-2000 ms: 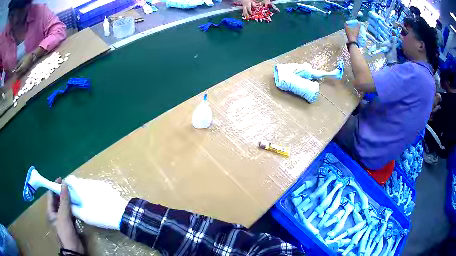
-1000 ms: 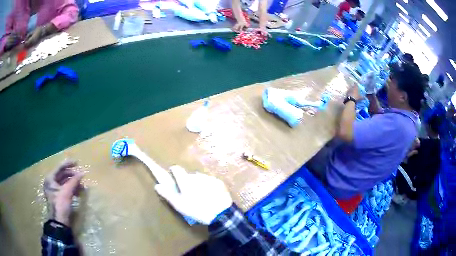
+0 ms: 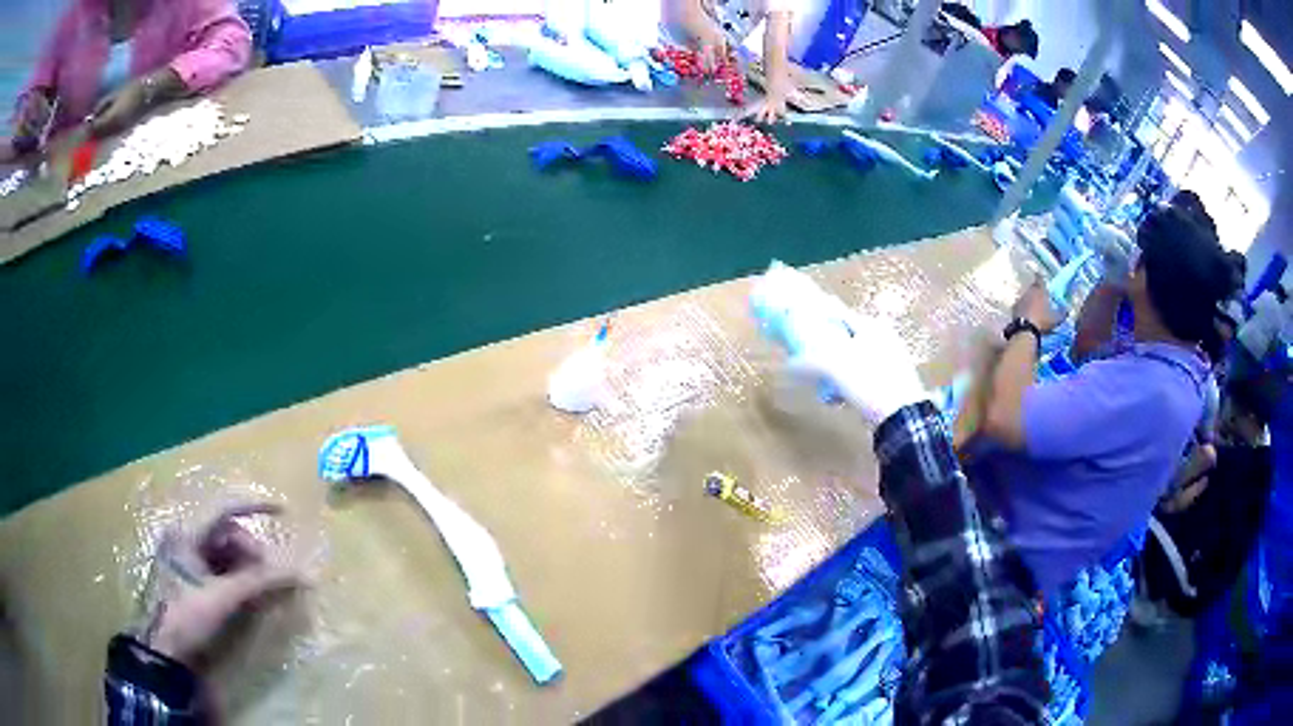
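A pale blue leg and foot piece (image 3: 461, 535) lies on the film-covered cardboard (image 3: 567, 489) in front of me, foot to the upper left, narrow end toward me. My left hand (image 3: 227, 567) is bare and empty, fingers apart and slightly curled, left of the leg. My right hand (image 3: 868, 372), in a white glove, is stretched out to the right and closed around a pale blue ruffled cuff (image 3: 794, 305); both are blurred, and the glove hides the cuff's near end. A white glue bottle (image 3: 577, 379) with a blue tip stands left of the cuff.
A yellow utility knife (image 3: 742, 498) lies near the table's right edge. A blue tote (image 3: 737, 678) of pale blue parts is below. A person in purple (image 3: 1092, 440) works at right. The green belt (image 3: 326, 312) carries blue parts and a red-and-white heap (image 3: 725, 149). People work opposite.
My right hand has let go of the leg piece, left it lying on the cardboard, and moved far right onto the cuff. My left hand, earlier on the leg, stays empty. The view has shifted.
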